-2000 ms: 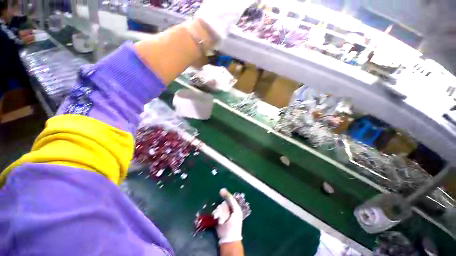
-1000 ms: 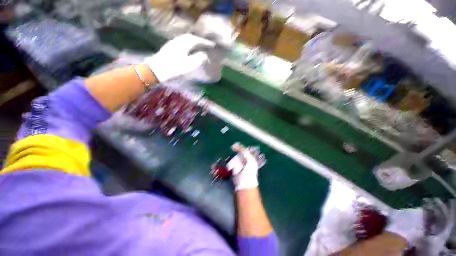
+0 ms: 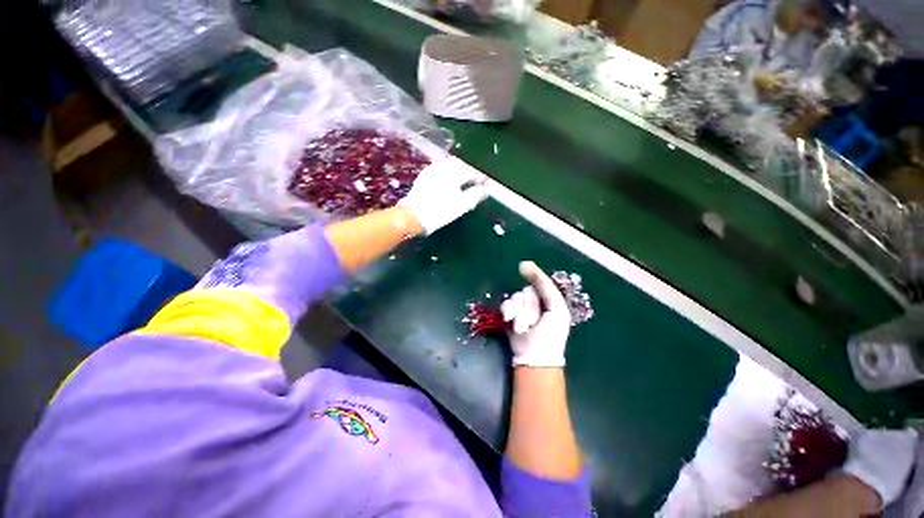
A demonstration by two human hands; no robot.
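Note:
My left hand (image 3: 443,196), in a white glove, is at the right edge of a heap of dark red lead wires (image 3: 357,170), by the belt's pale edge. Its fingers are slightly apart and nothing shows in them. The heap lies on a crumpled clear plastic bag (image 3: 238,134). My right hand (image 3: 537,319), also gloved, is closed around a held bundle of wires (image 3: 490,321) over the dark green bench. Red tails stick out on its left and a bristly silvery head on its right; the thumb points up.
A green conveyor belt (image 3: 598,189) carries a white-grey housing (image 3: 471,79) and small oval parts (image 3: 713,224). Clear trays (image 3: 152,46) are at the far left. At the lower right, a neighbour's gloved hand (image 3: 883,462) is beside red wires on white cloth. A blue stool (image 3: 120,293) stands lower left.
My left hand has come down from high over the belt side to beside the heap. My right hand still holds the bundle. The view has shifted, showing more of the plastic bag and the blue stool.

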